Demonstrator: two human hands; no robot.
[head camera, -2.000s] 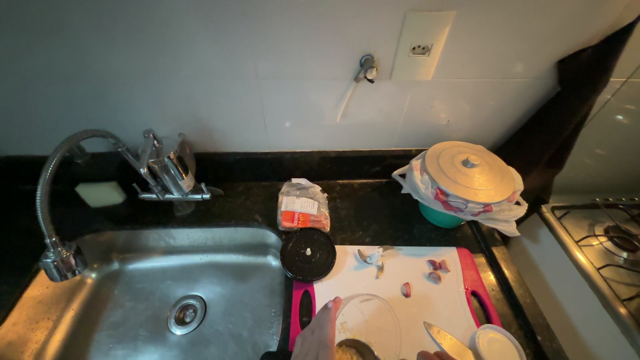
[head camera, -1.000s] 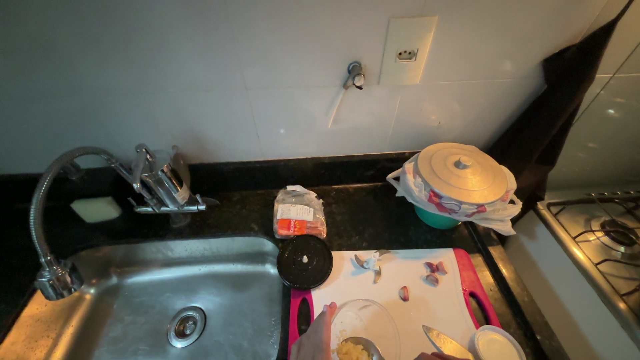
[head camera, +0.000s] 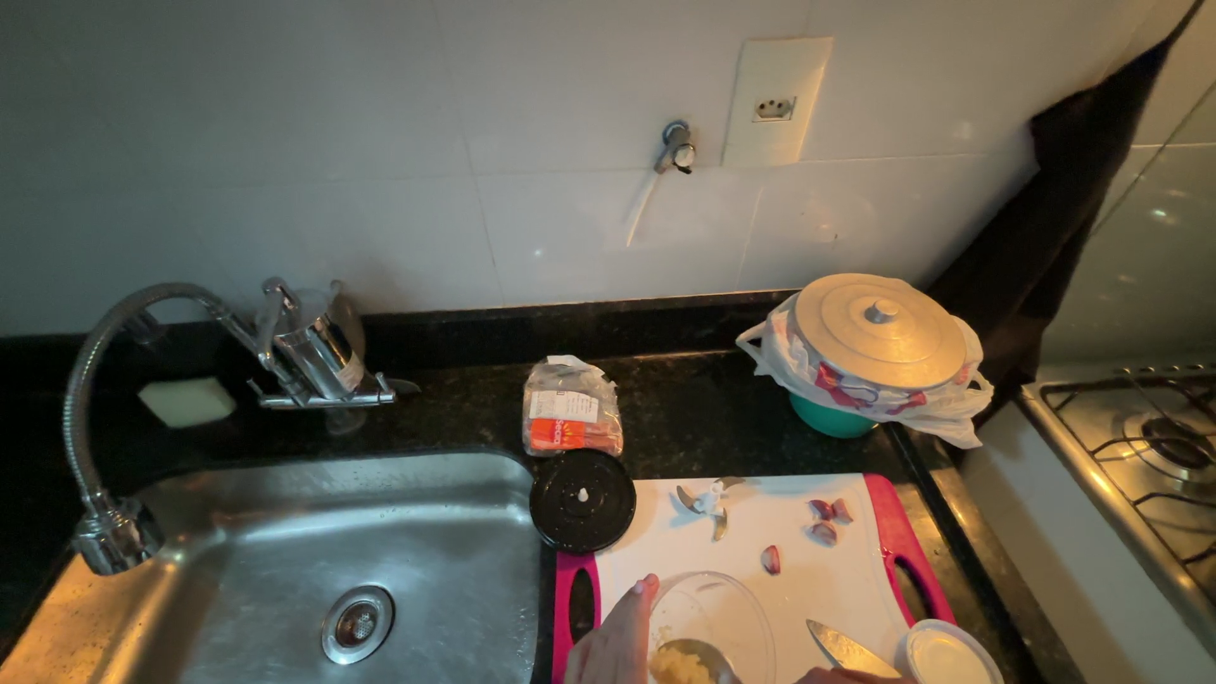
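At the bottom edge, my left hand (head camera: 617, 635) grips the left side of a clear round bowl (head camera: 750, 617) on a white cutting board (head camera: 655, 503) with pink ends. Inside the bowl, a metal spoon (head camera: 708, 655) touches pale minced food (head camera: 676, 665), which looks like garlic. Only a sliver of my right hand (head camera: 836, 676) shows, right of the bowl and by a knife blade (head camera: 841, 648); its grip is hidden. Unpeeled garlic cloves (head camera: 823, 532) and a loose chopper blade (head camera: 708, 499) lie farther back on the board. A round white-topped container (head camera: 948, 655) stands at the right.
A black disc-shaped lid (head camera: 582, 501) overlaps the board's back left corner, by a plastic food bag (head camera: 573, 408). Left are the steel sink (head camera: 266, 551) and its flexible faucet (head camera: 81, 380). A lidded pot (head camera: 879, 332) in a plastic bag and the stove (head camera: 1130, 494) are at right.
The spoon and the minced food in the bowl have shifted slightly. Both hands stay in about the same place.
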